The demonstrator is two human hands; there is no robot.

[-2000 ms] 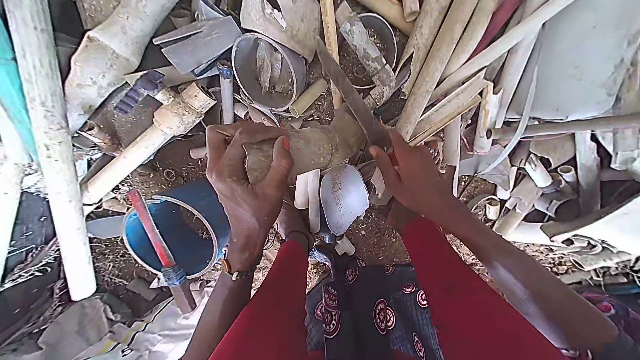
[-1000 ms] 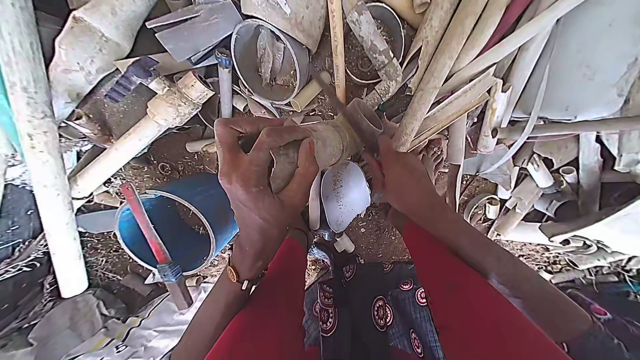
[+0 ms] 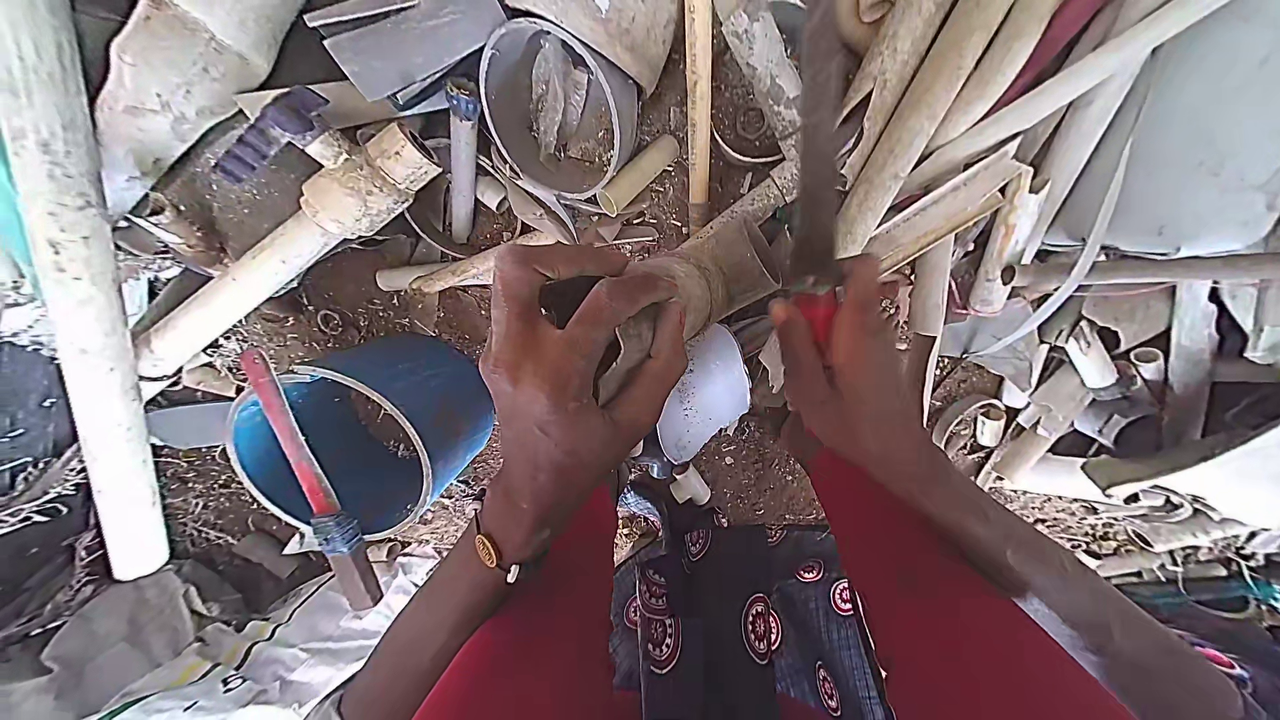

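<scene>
My left hand (image 3: 580, 370) is closed around a dirty, light-brown plastic pipe fitting (image 3: 700, 280), its open round end facing up and right. In my right hand (image 3: 850, 370) is the red handle (image 3: 818, 315) of a long-bladed tool. Its dark, flat blade (image 3: 815, 150) points away from me and is blurred; whether it is a knife or a saw I cannot tell. The blade's base is close to the fitting's open end, and I cannot tell if they touch. A white curved plastic piece (image 3: 705, 390) lies beneath the fitting, between my hands.
A blue pipe section (image 3: 440, 400) lies at the left, with a red-handled tool (image 3: 300, 440) across its mouth. Behind are a grey pipe ring (image 3: 610, 60) and a wooden stick (image 3: 698, 100). Long pale pipes (image 3: 930, 120) pile up at the right; a thick white pipe (image 3: 90, 300) stands far left.
The blade, slanted across the fitting two seconds ago, now points straight away from me beside its open end. The fitting's open end shows more plainly now.
</scene>
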